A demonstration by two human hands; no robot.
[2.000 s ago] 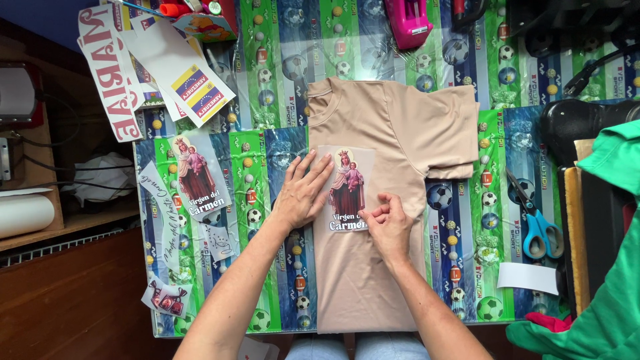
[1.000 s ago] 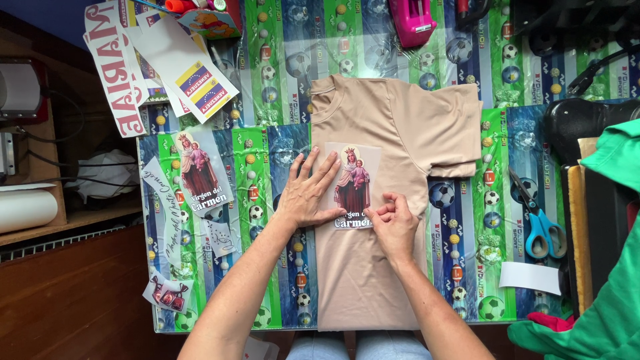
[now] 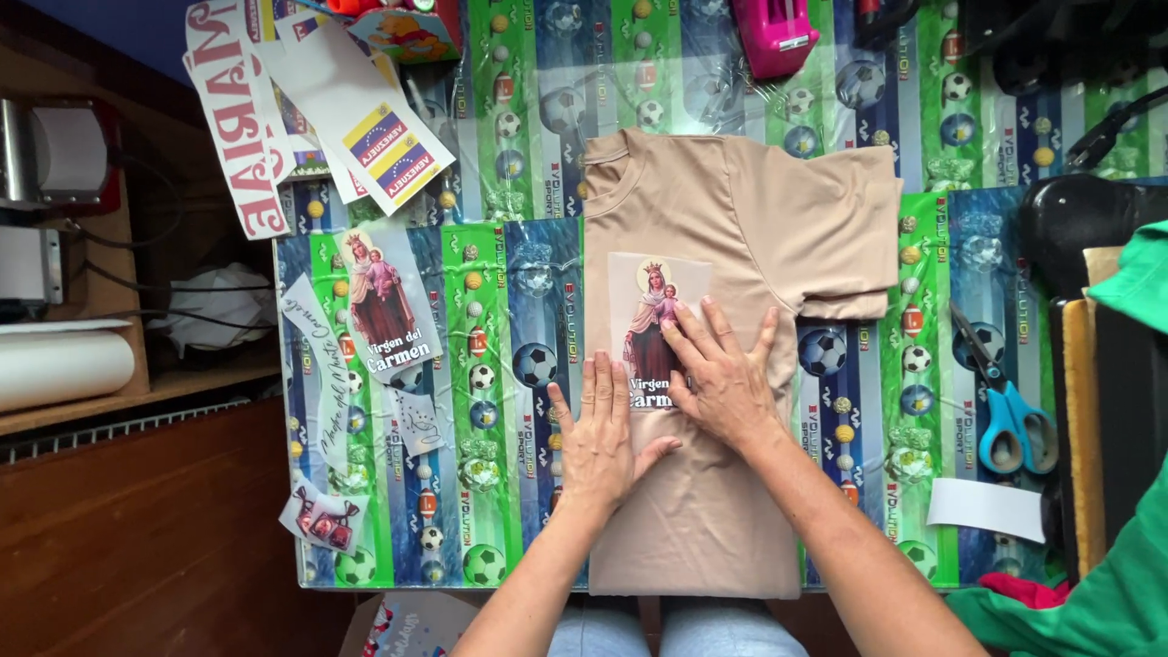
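Observation:
A folded beige T-shirt (image 3: 693, 511) lies on the table, its collar toward the far side. On its upper front rests a printed transfer film (image 3: 630, 283) with a robed, crowned figure holding a child. My left hand (image 3: 598, 443) lies flat at the film's lower left corner, over the shirt's left edge, holding nothing. My right hand (image 3: 730, 374) is spread over the film's right side and the shirt, its fingertips on the print and its thumb over the lettering. A similar film (image 3: 388, 306) lies on the table to the left.
Blue-handled scissors (image 3: 1013, 433) and a white paper strip (image 3: 985, 509) lie at the right, near a green cloth (image 3: 1086, 566). Small film pieces (image 3: 324, 520) lie at the left. Printed sheets (image 3: 319, 82) and a pink tape dispenser (image 3: 774, 36) are at the far side.
My left hand has moved down from the film's left side to its lower left corner. My right hand has opened out and moved up onto the film's right side.

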